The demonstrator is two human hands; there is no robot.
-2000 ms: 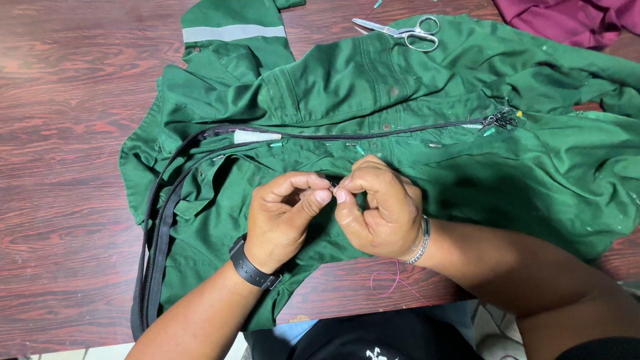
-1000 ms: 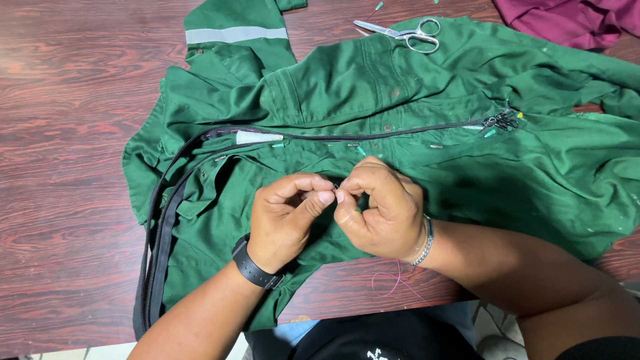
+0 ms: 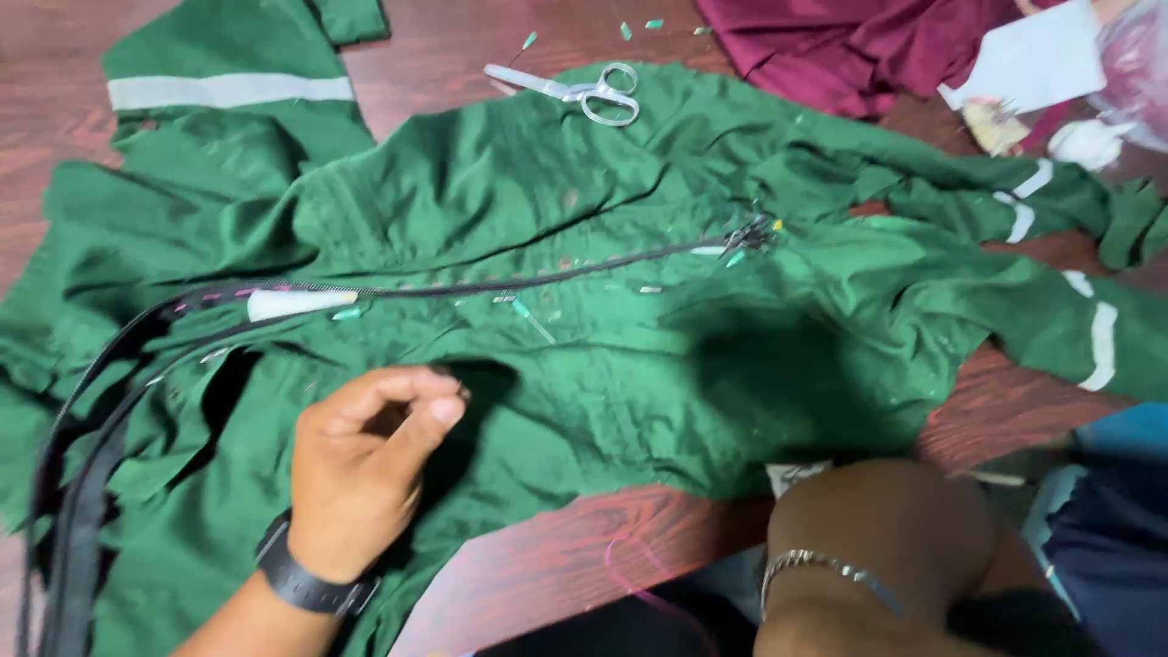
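A green garment with pale reflective bands lies spread over the table. A long black zipper runs across its middle and loops at the left, with pins and a white piece by it. Over the lower left part of the garment, my left hand, with a watch on its wrist, pinches a tiny dark item too small to name. My right hand is blurred at the lower right, near the table's front edge; its fingers are hidden. Pink thread hangs at that edge, left of my right hand.
Metal scissors lie at the garment's upper edge. Green-ended pins are scattered beyond them. Maroon fabric sits at the upper right, beside a white sheet and a plastic bag. Dark blue cloth is at the lower right.
My hands were together over the garment; my right hand has moved away to the lower right. My left hand keeps its pinch. The view has shifted, showing more at the right.
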